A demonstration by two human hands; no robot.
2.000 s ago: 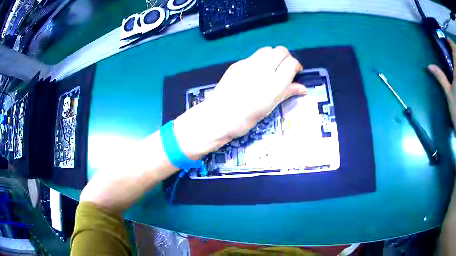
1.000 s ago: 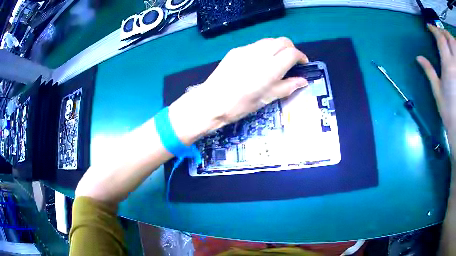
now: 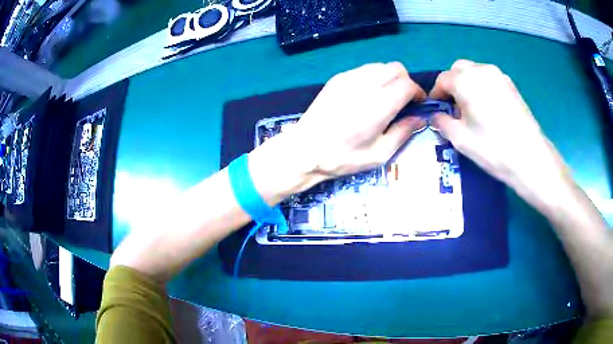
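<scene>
The silver-rimmed chassis with its mainboard (image 3: 417, 201) lies flat on a black foam pad (image 3: 487, 248). My left hand (image 3: 359, 117), with a blue wrist strap (image 3: 249, 188), reaches over the board to its upper right corner. Thumb and fingers pinch a dark part (image 3: 425, 107) there. My right hand (image 3: 487, 117) is at the same corner, thumb and forefinger closed at the same part, touching or nearly touching the left fingertips. The fingertips hide most of this part, and my left hand and forearm cover the chassis's upper left area.
A black screw tray (image 3: 336, 23) with specks stands at the back, beside white-rimmed fans (image 3: 212, 23) on the pale rail (image 3: 144, 57). Another board (image 3: 86, 168) lies on black foam at the left. A dark electric screwdriver (image 3: 597, 70) is at the right edge.
My right hand has come in from the right edge to the chassis's upper right corner. Its arm now covers the thin screwdriver's place. My left hand stays at that corner.
</scene>
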